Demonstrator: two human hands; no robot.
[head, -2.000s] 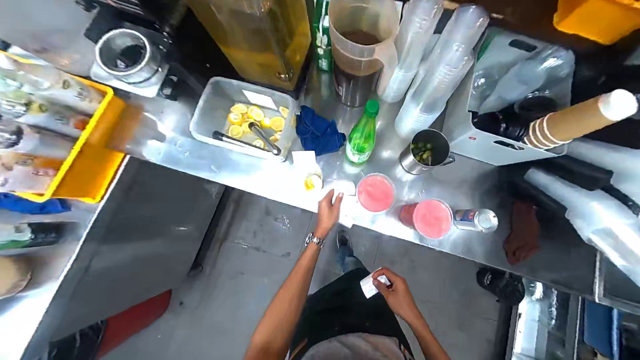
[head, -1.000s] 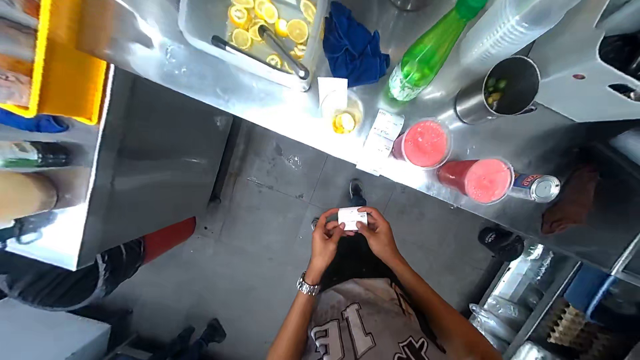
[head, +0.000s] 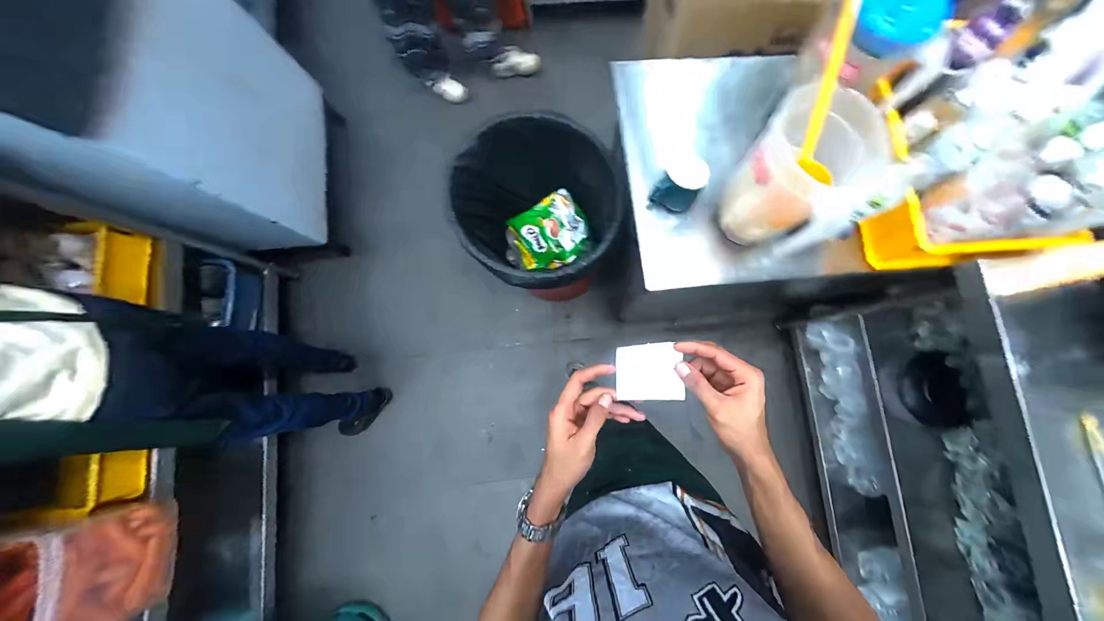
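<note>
A small white paper slip (head: 649, 372) is held out in front of my body. My right hand (head: 726, 392) pinches its right edge between thumb and fingers. My left hand (head: 585, 423), with a metal watch on the wrist, is at the lower left corner of the slip, its fingers curled; whether they grip the paper or only touch it is hard to tell. Ahead of the hands stands a round bin (head: 466, 228) with a black liner, holding a crumpled green packet (head: 550, 231).
A metal table (head: 677, 259) at the upper right bears a clear pitcher (head: 841, 138) with a yellow utensil, beside a yellow crate (head: 893, 241) of bottles. Compartments with ice (head: 841, 397) lie at right. One person (head: 190, 371) is at left; another person's legs (head: 448, 43) show at top.
The view has swung away from the counter with the pink drinks to the bin. Two seconds ago my left hand was at that counter and my right held a slip; both hands have since come together.
</note>
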